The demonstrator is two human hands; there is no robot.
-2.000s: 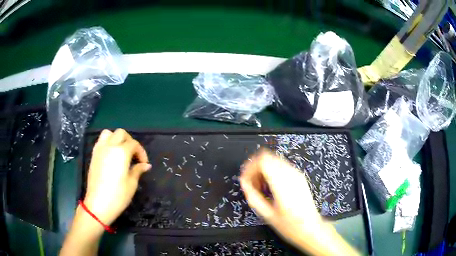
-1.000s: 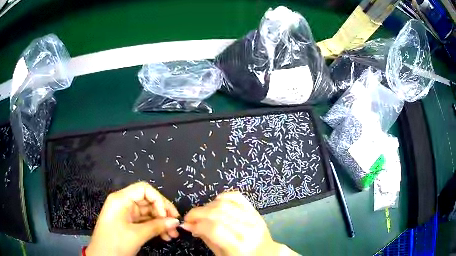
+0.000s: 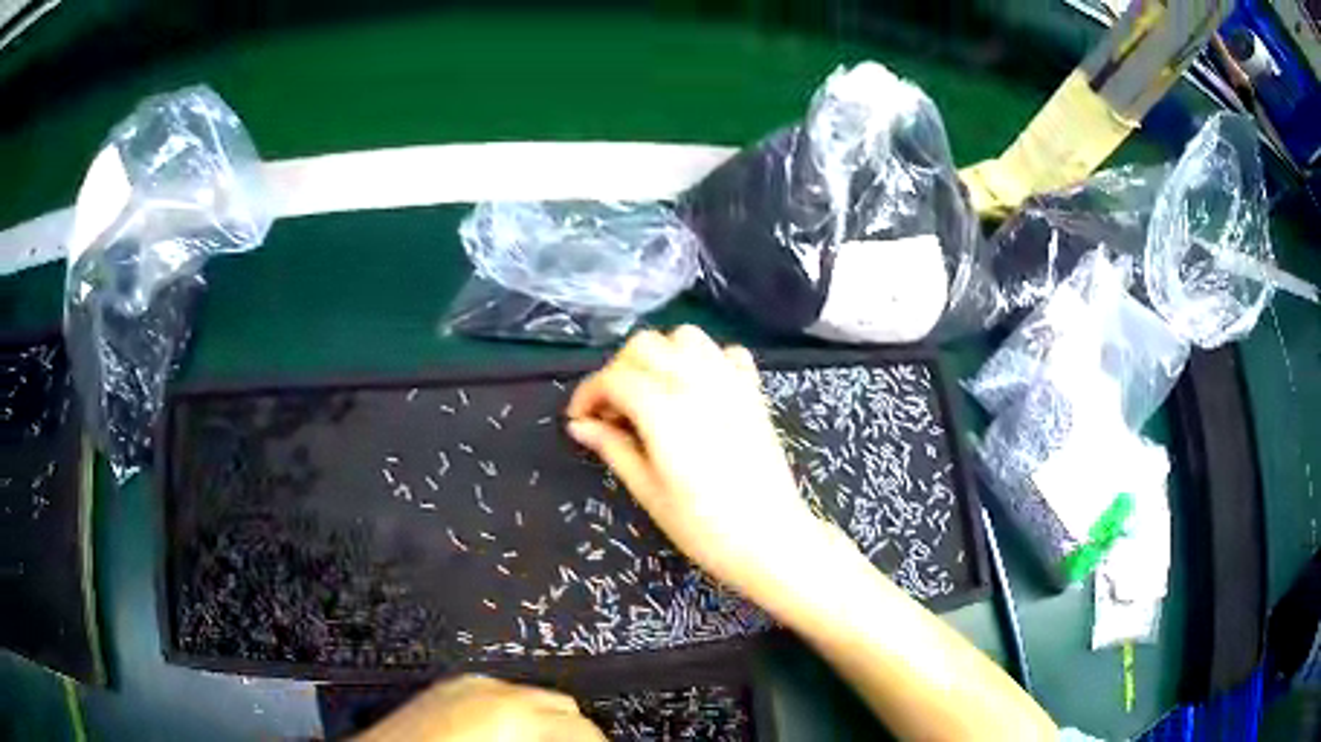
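Note:
The long black tray [image 3: 362, 420] holds silvery slivers [image 3: 891, 464], dense at the right and scattered in the middle, and tiny dark parts [image 3: 275, 594] heaped at the left. My right hand [image 3: 667, 428] is over the tray's upper middle, fingers curled and fingertips close together; whether it holds a sliver cannot be seen. My left hand [image 3: 485, 713] is at the bottom edge, over the lower tray [image 3: 674, 713], largely cut off, with its fingers hidden. The lower tray holds dark and silvery bits.
Behind the tray are a left clear bag [image 3: 160, 276], a small flat bag [image 3: 572, 276] and a large bag of black parts [image 3: 855, 218]. At right are a bag of pins [image 3: 1065, 464], a dark pen-shaped tool [image 3: 1004, 594] and a black side tray [image 3: 1217, 507]. Another side tray [image 3: 44, 536] is at left.
The hands were together at the tray's front edge and have parted. My right hand has moved up over the tray; my left hand has dropped to the picture's bottom edge. The view has shifted slightly.

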